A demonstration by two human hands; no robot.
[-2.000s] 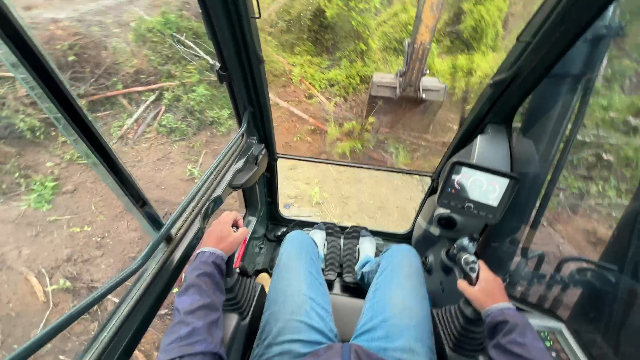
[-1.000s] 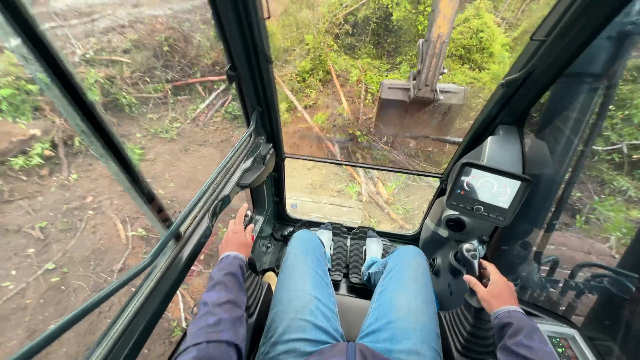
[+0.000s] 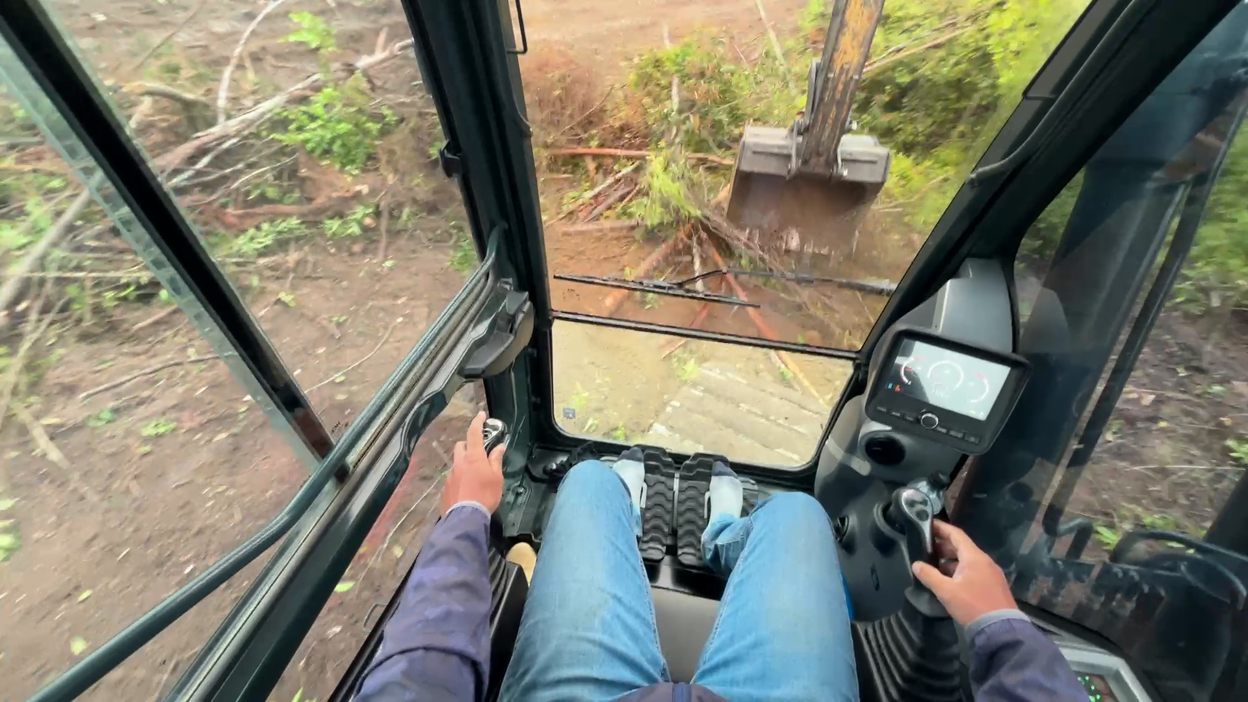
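Inside an excavator cab, my left hand [image 3: 475,470] is wrapped around the left joystick [image 3: 494,435], whose top shows beside my fingers. At the right, my right hand [image 3: 963,575] grips the right joystick [image 3: 917,531], with its rubber boot [image 3: 912,651] below. Through the windshield, the excavator bucket [image 3: 809,190] hangs from the worn yellow arm [image 3: 843,78], close to a heap of branches [image 3: 687,229]. Whether the bucket touches the heap, I cannot tell. My feet in light socks are by the black foot pedals [image 3: 677,507].
A monitor [image 3: 946,380] with gauges stands above the right joystick. A wiper [image 3: 663,290] lies across the windshield. Beyond the left side window [image 3: 244,292] are bare soil, cut branches and roots. Part of a crawler track [image 3: 731,414] shows through the lower window. Green brush grows behind the bucket.
The ground outside has shifted in the windows, and the branch heap now shows left of the bucket. The wiper now lies across the windshield. Both hands stay at their joysticks.
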